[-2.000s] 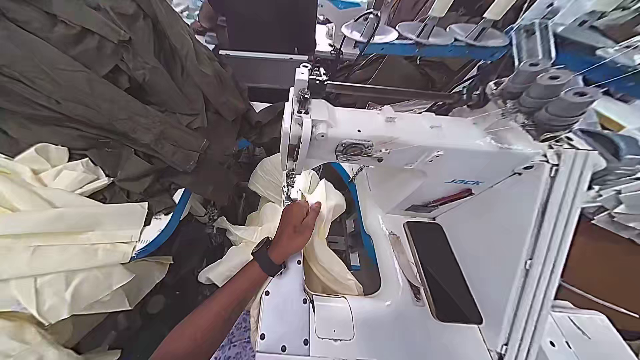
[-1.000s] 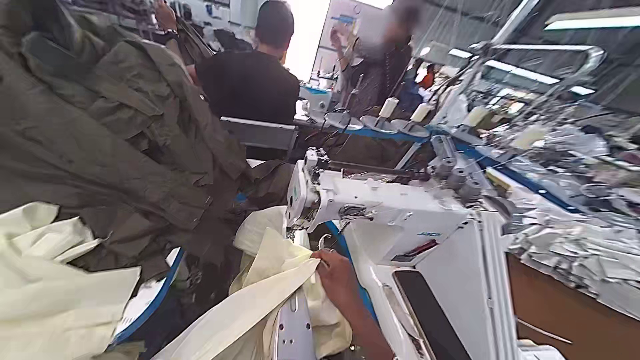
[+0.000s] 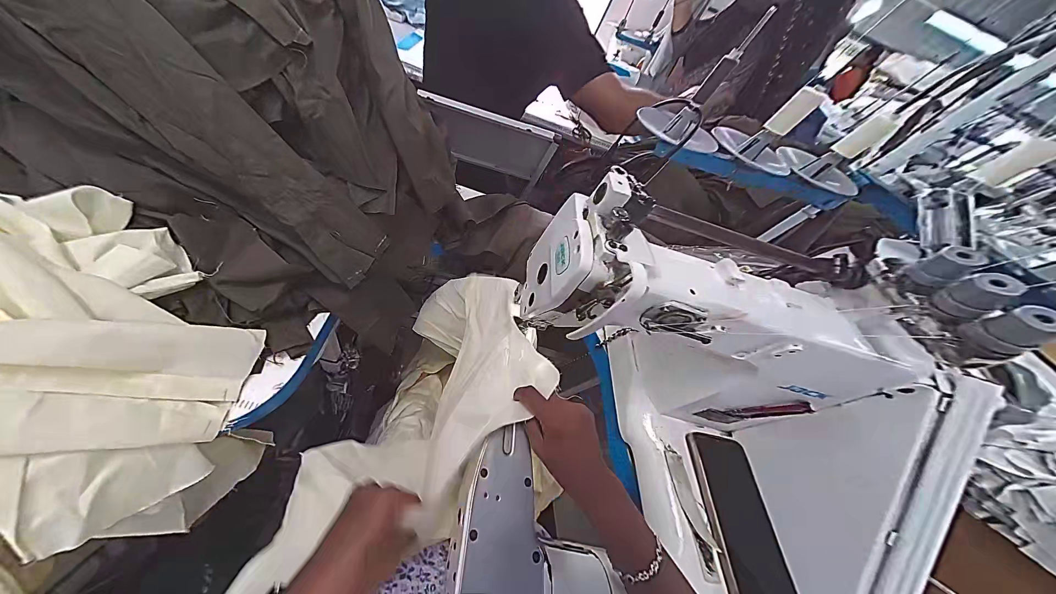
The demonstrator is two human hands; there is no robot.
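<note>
A white Jack industrial sewing machine (image 3: pixel 701 305) with a narrow arm bed (image 3: pixel 499 511) stands before me. Cream fabric (image 3: pixel 487 363) lies over the bed and reaches up under the machine head. My right hand (image 3: pixel 561 425) pinches the cloth's right edge between thumb and fingers, just below the head. My left hand (image 3: pixel 371 520), blurred, is on the lower left part of the same cloth, its fingers curled; the grip is partly hidden. The needle area is mostly covered by fabric and the head.
Piled cream pieces (image 3: pixel 124 388) lie at the left, dark brown-grey garments (image 3: pixel 206 124) behind them. A smartphone (image 3: pixel 738 511) rests on the machine's base. Grey thread cones (image 3: pixel 982 293) stand at the right. A co-worker in a dark top (image 3: pixel 503 58) is beyond the machine.
Two seconds ago, my left hand with a dark wristband was at the cloth near the needle; now it is lower left. My right hand has come to the cloth. The view has swung up and back.
</note>
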